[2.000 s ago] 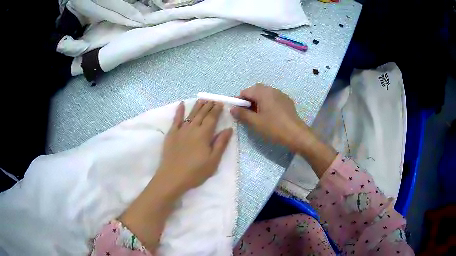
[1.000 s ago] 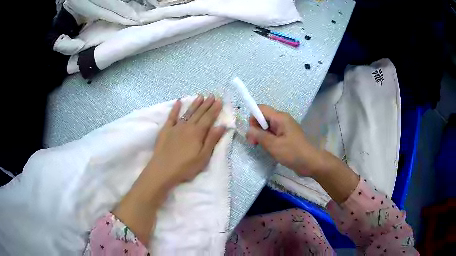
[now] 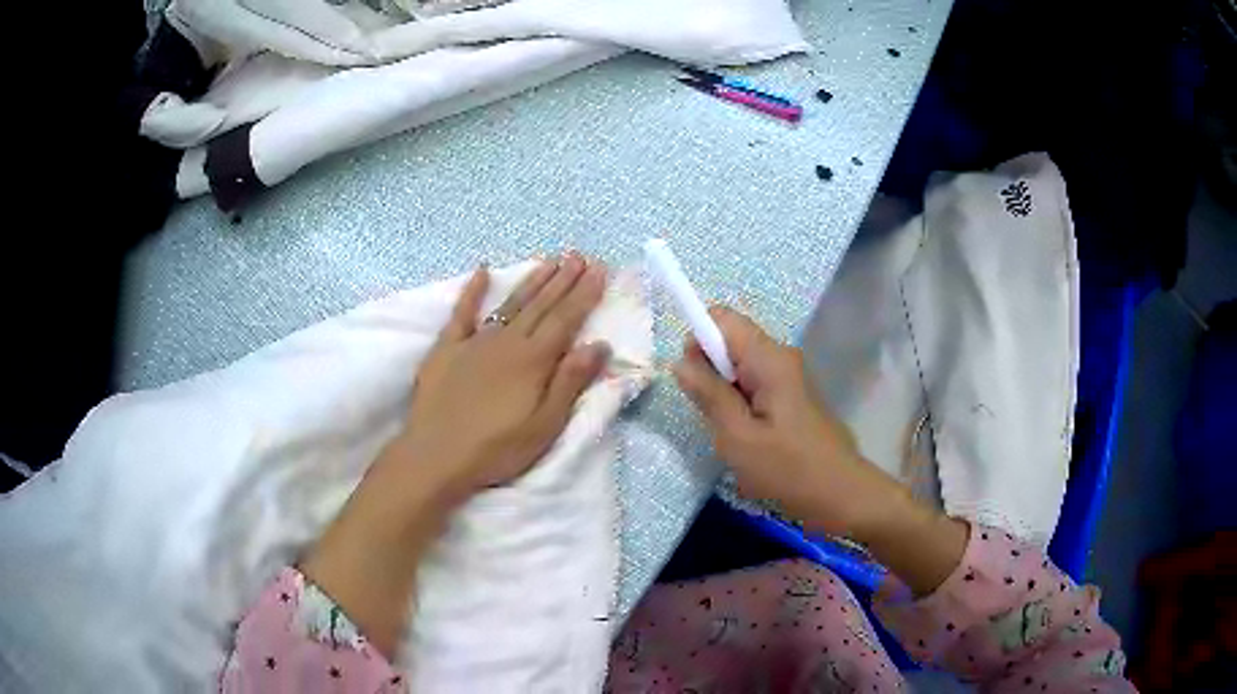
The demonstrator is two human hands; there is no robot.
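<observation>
A white garment (image 3: pixel 271 434) lies spread over the table's near left side, its frayed edge running down toward the wearer's lap. My left hand (image 3: pixel 495 373) lies flat on it near the upper corner, fingers extended, a ring on one finger, pressing the cloth. My right hand (image 3: pixel 767 407) is closed around a white pen-like tool (image 3: pixel 689 305), just right of the garment's edge. The tool's thick end points up and left. Its point is not clearly visible. The cloth edge is puckered between the hands, near the left thumb.
Small pink and blue snips (image 3: pixel 743 95) lie on the pale blue-grey table (image 3: pixel 434 217) beside dark specks. Crumpled white garments (image 3: pixel 407 102) with a dark band lie at the far side. At right, white garments (image 3: pixel 997 353) hang over a blue bin (image 3: pixel 1110 434).
My right hand has moved from the garment's upper corner down and right, and the tool has turned from nearly level to steep. The cloth edge is now bunched. My left hand stays on the cloth.
</observation>
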